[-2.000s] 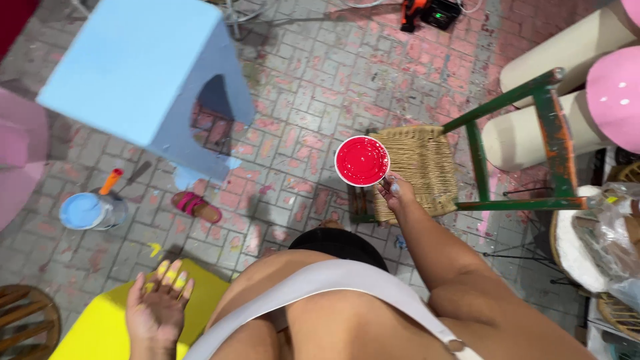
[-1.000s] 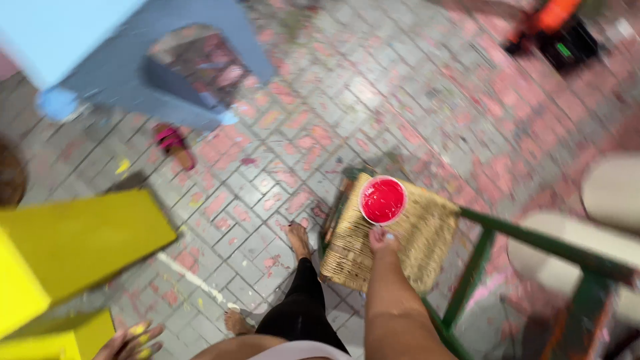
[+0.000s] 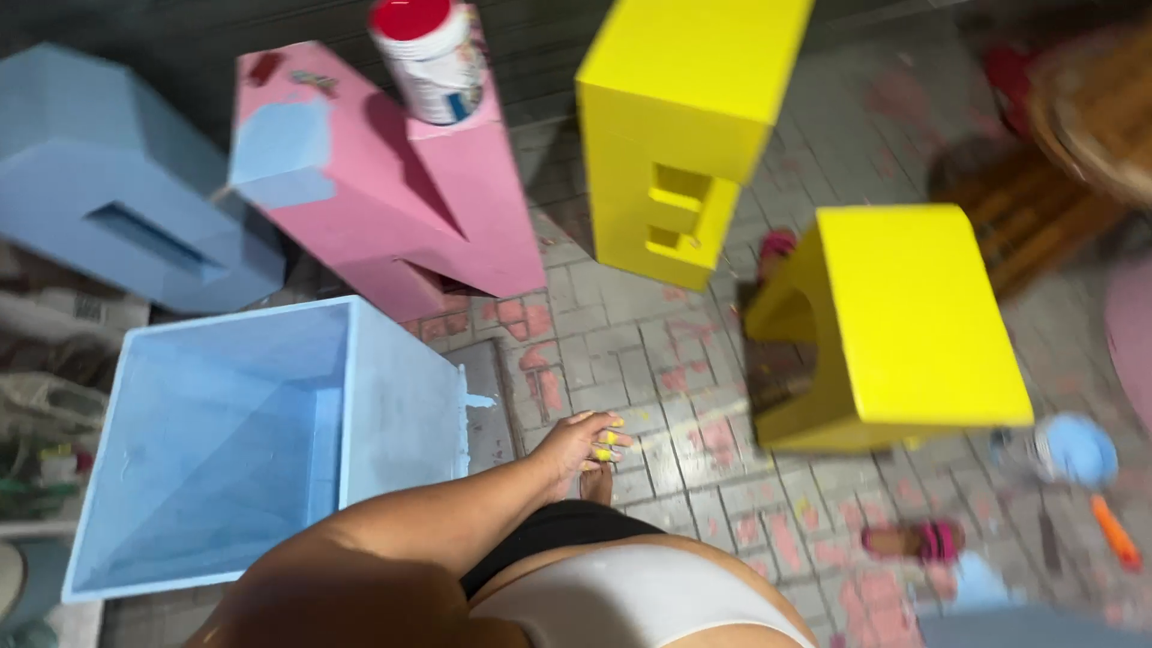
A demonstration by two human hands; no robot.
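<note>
My left hand (image 3: 589, 441) is held low in front of my body, its fingers loosely bent, marked with yellow paint, and holding nothing. It is over the paved floor, right of a pale blue open box (image 3: 396, 414). Beyond it stands a pink letter-shaped block (image 3: 477, 198) with a light blue patch. A white tub (image 3: 436, 76) with a red top rests on that block. Two yellow blocks, a tall one (image 3: 666, 171) with small recesses and an arched one (image 3: 927, 315), stand ahead and to the right. My right hand is out of view.
A blue block (image 3: 135, 189) stands at the far left. At right are a blue-topped paint container (image 3: 1075, 450), an orange-handled tool (image 3: 1116, 533), a pink sandal (image 3: 913, 542) and a slatted wooden piece of furniture (image 3: 1026, 211). A grey board (image 3: 486, 396) lies beside the blue box.
The view has swung far to the left. My right hand, earlier at a red-filled round container above the woven chair seat, has left the view, as has the chair. My left hand shows more fully.
</note>
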